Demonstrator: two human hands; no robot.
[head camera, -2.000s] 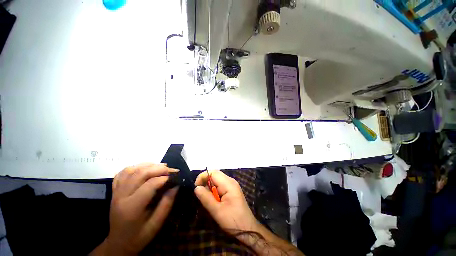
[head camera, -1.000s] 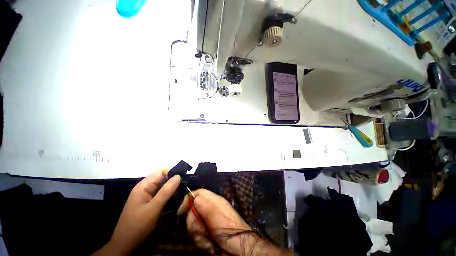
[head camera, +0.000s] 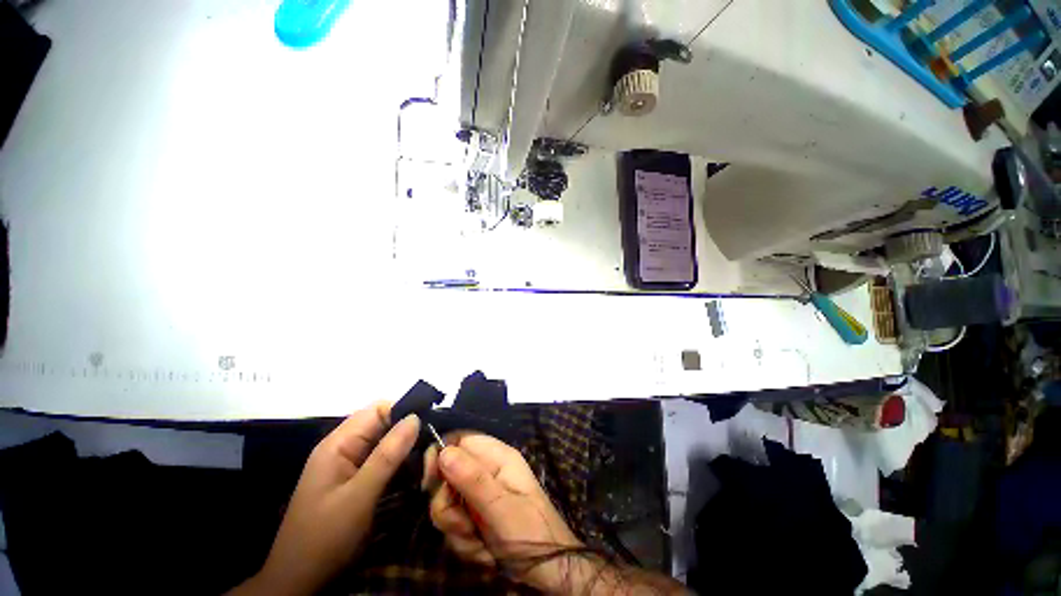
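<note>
A small dark garment piece (head camera: 479, 397) is held at the front edge of the white machine table, its two ends sticking up over the edge. My left hand (head camera: 347, 477) pinches it between thumb and fingers. My right hand (head camera: 491, 495) holds a small tool with a thin metal tip (head camera: 435, 435); the tip touches or nearly touches the dark piece beside my left thumb. The tool's red-orange handle is mostly hidden in my right fingers. The needle area of the sewing machine (head camera: 495, 192) is beyond my hands.
A phone (head camera: 664, 221) with lit screen lies on the machine bed. A teal-handled tool (head camera: 840, 319) lies further right. A blue object (head camera: 310, 20) is at the top. Dark cloth (head camera: 774, 518) heaps lower right, more dark cloth (head camera: 128, 512) lower left.
From two seconds ago, the dark piece was turned and its two ends now spread apart. My right hand moved left and brought the tool tip to it. Since one second ago, little has moved.
</note>
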